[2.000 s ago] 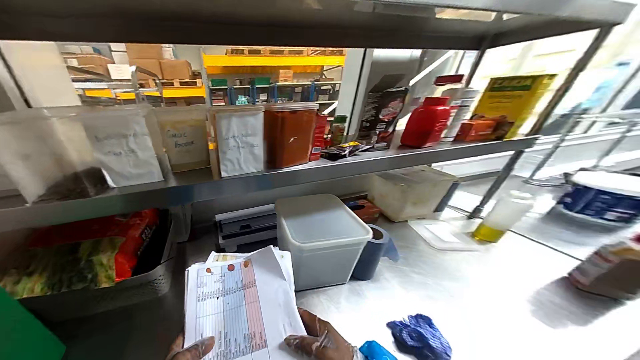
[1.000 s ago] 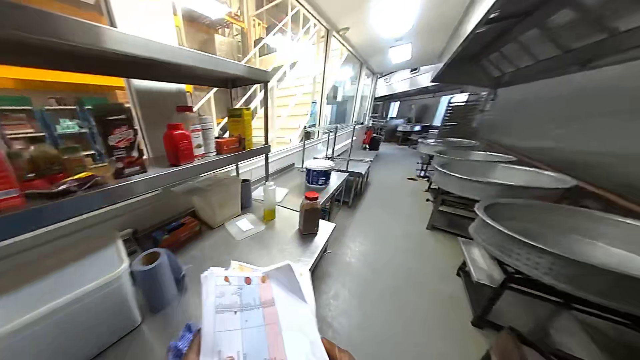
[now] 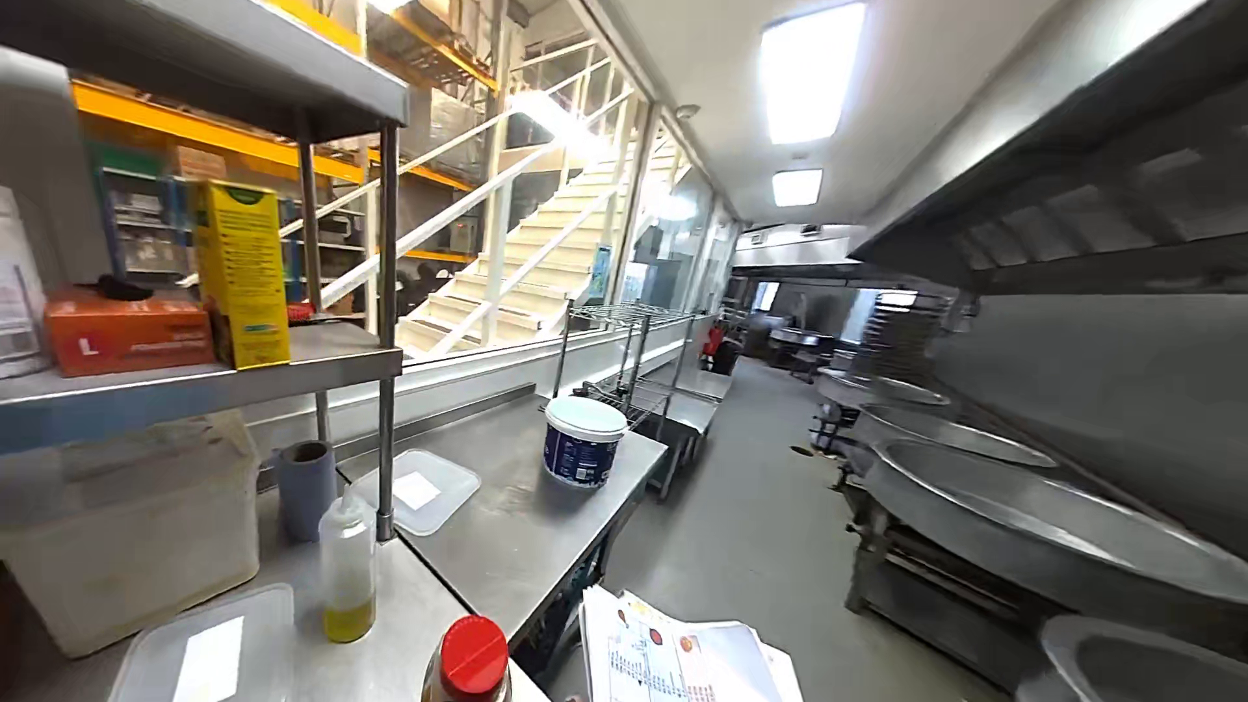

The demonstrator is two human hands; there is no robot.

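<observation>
A stack of printed paper sheets [image 3: 673, 651] is at the bottom centre, held up over the floor beside the steel worktop. A sliver of skin, perhaps a fingertip, shows at the lower left edge of the sheets; which hand it belongs to is unclear. The rest of my hands is out of frame. Left of the papers stands a jar with a red lid [image 3: 474, 655]. A squeeze bottle with yellow liquid [image 3: 348, 575] stands on the worktop, near a blue paper roll [image 3: 306, 492] and clear plastic lids [image 3: 429, 490].
A white-lidded blue tub [image 3: 583, 441] stands on the steel table [image 3: 507, 507]. At left, a steel shelf [image 3: 361, 363] holds a yellow box [image 3: 244, 278] and an orange glove box [image 3: 132, 331]. Large round steel pans [image 3: 1033, 507] line the right side, with the aisle floor [image 3: 741, 517] between.
The view has swung right, from the shelf and worktop to the aisle and big pans. Two seconds ago both hands showed on the papers; now they are almost wholly out of frame.
</observation>
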